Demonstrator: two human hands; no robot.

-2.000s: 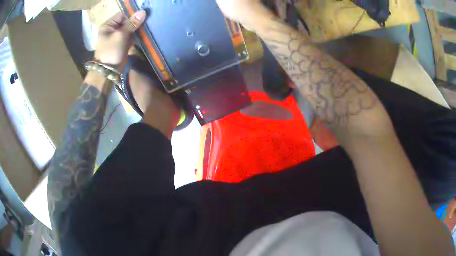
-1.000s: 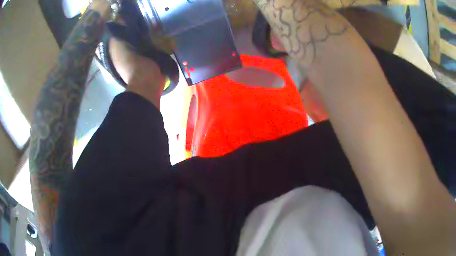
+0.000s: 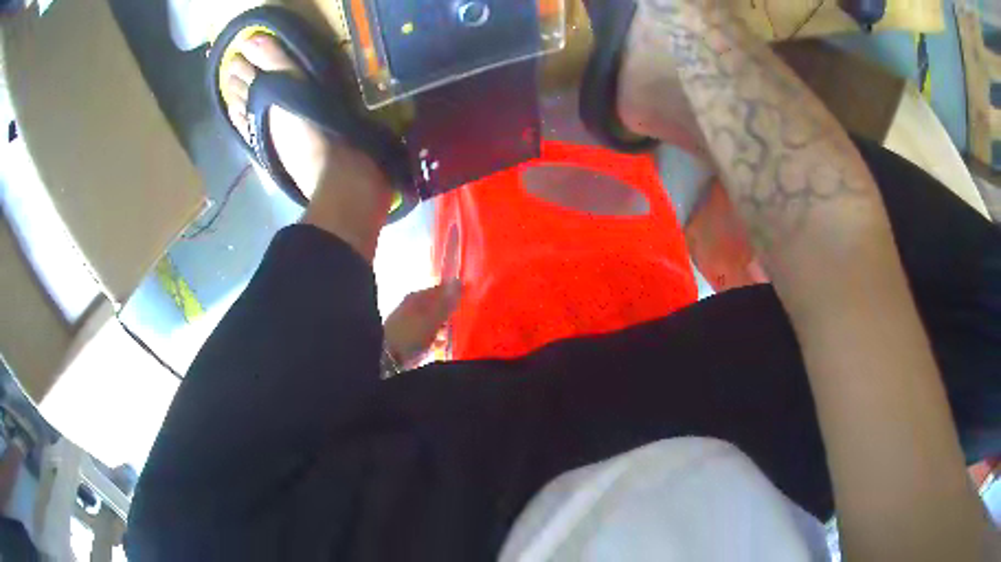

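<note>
The dark metal panel (image 3: 477,137) lies between my feet, its top cut off by the frame; small reddish marks show near its lower left corner. The clear acrylic jig (image 3: 366,44), with orange strips along its sides, lies over the panel's upper part and leaves the lower end bare. My left hand (image 3: 419,323) shows small and partly hidden behind my left leg, beside the left edge of the red stool (image 3: 571,263); whether it holds anything is unclear. My right forearm reaches up past the jig's right side, and the right hand is beyond the top edge.
My sandalled feet (image 3: 296,143) stand on both sides of the panel. Brown carton flaps (image 3: 99,165) fill the left side. Another carton (image 3: 840,99) is at right. Part of a black tool (image 3: 865,11) lies on the yellow wood at the top right.
My left hand has left the jig's upper left side and come down beside the stool. My right hand has gone out past the top edge. The view has shifted.
</note>
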